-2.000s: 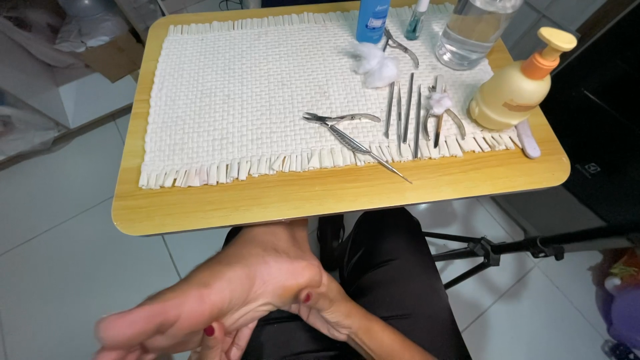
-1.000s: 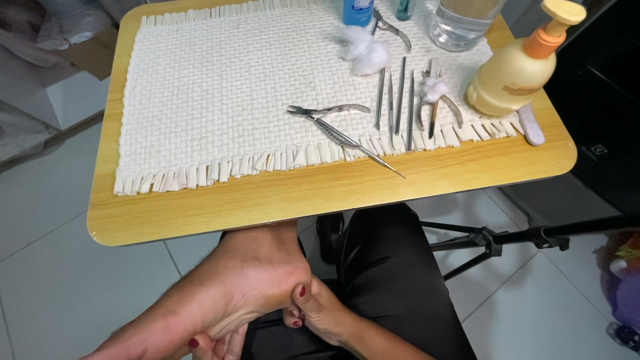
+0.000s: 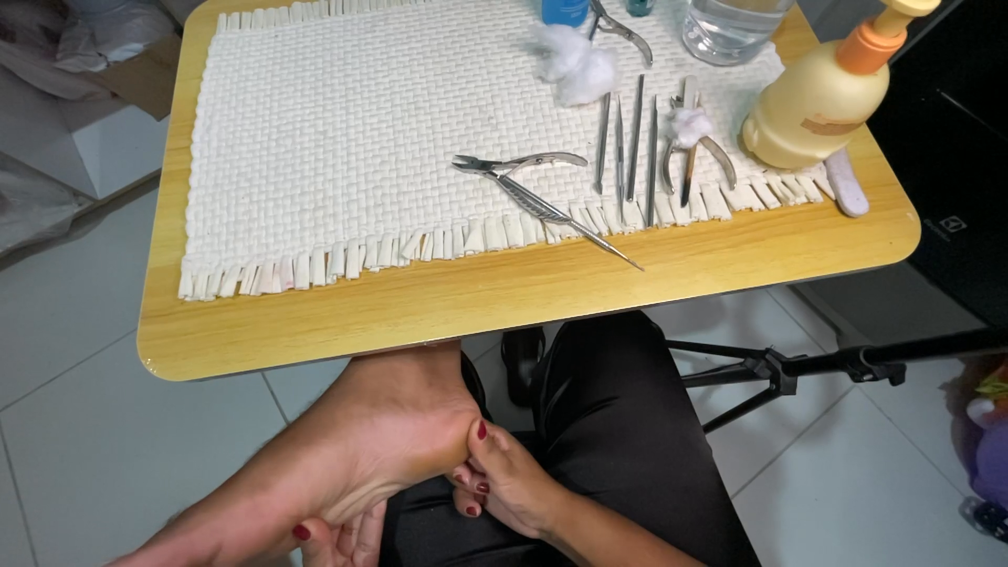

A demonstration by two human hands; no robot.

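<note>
Another person's bare foot (image 3: 370,441) comes from under the table's near edge, its heel at the right and its front part running out of view at the lower left. My left hand (image 3: 342,543) holds the sole from below, the thumb against the skin and part of the hand cut off by the frame. At the heel, my right hand (image 3: 512,480) has its thumb on the skin, with its other fingers curled below. Cuticle nippers (image 3: 543,205) lie on the white woven mat (image 3: 354,126), beside a thin pointed metal tool (image 3: 606,246).
The wooden tabletop (image 3: 394,307) also holds slim metal tools (image 3: 635,142), more nippers (image 3: 723,161), cotton (image 3: 575,67), a yellow pump bottle (image 3: 819,102), a clear container (image 3: 724,31) and a nail buffer or file (image 3: 846,185). A black tripod (image 3: 776,370) stands at the right.
The toe end of the foot, seen at the lower left two seconds ago, is now out of view. Both hands stay on the foot, the right at the heel. The view has shifted somewhat.
</note>
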